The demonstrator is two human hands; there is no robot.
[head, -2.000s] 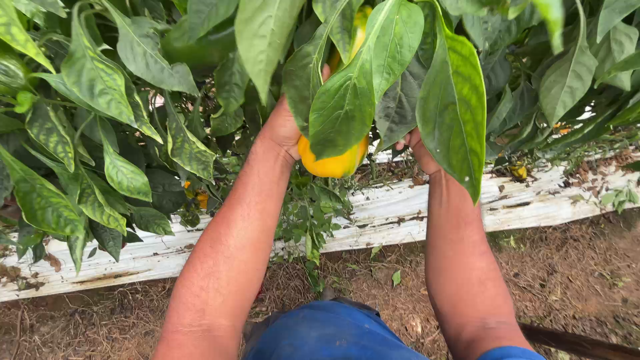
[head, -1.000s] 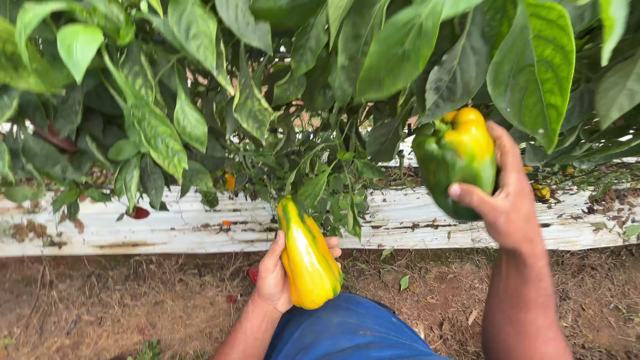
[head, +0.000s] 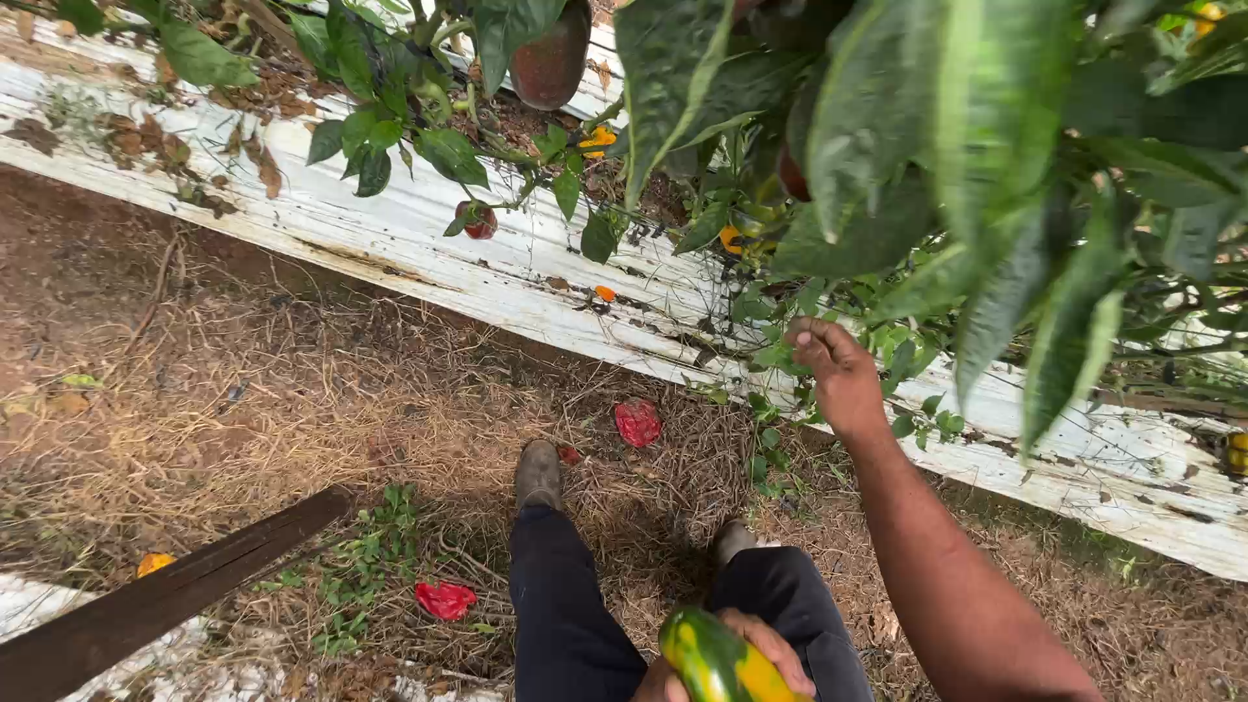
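At the bottom edge, my left hand (head: pixel 765 648) grips a green and yellow bell pepper (head: pixel 717 658), whose lower end is cut off by the view. My right hand (head: pixel 834 366) reaches toward low leaves at the edge of the white plastic mulch, fingers loosely curled, with no pepper visible in it. Dark red-brown peppers hang among the plants, one large (head: pixel 551 63) at the top and one small (head: pixel 478 220) lower at the left.
Broad pepper leaves (head: pixel 985 127) hang close at upper right. White plastic mulch (head: pixel 390 263) runs diagonally under the plants. Red pieces (head: pixel 638 422) lie on the straw-strewn soil around my boots (head: pixel 538 475). A dark wooden beam (head: pixel 175 600) slants in at lower left.
One second ago each hand held a pepper; now my right hand shows none and is among the leaves. My left hand holds a green-yellow pepper lower down. The view has swung left.
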